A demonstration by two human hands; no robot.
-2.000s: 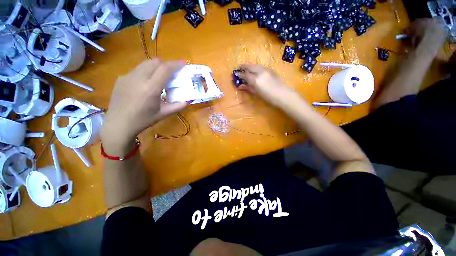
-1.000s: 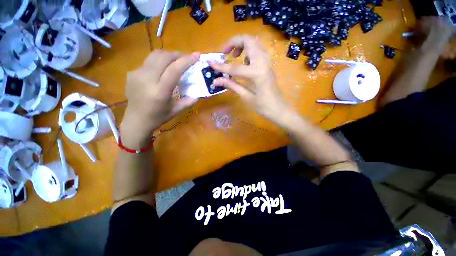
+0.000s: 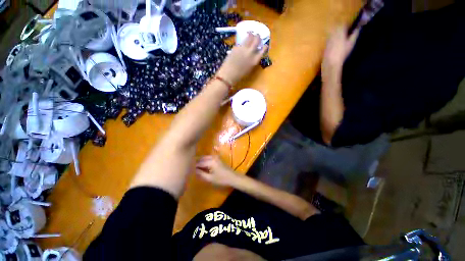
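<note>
My left hand (image 3: 247,52), at the end of my stretched-out left arm, is at the far right part of the table. Its fingers are on a white housing (image 3: 253,30) with a white antenna pointing left. My right hand (image 3: 215,171) is over the table near its front edge, below a second white housing. Its fingers are loosely bent and slightly apart, with nothing visible in them. That second round white housing (image 3: 248,107) stands on the table with an antenna and thin wires beside it.
Black square parts (image 3: 168,66) form a large pile at the far side. White housings (image 3: 56,150) are heaped at the left. Small pale pieces (image 3: 102,206) lie on the orange tabletop (image 3: 285,56). Another person's hand (image 3: 336,48) is at the right. A black part (image 3: 265,62) lies near my left hand.
The view has turned towards the right. My left hand has reached far right with a housing. My right hand has left the housing and black part and moved back near the table edge.
</note>
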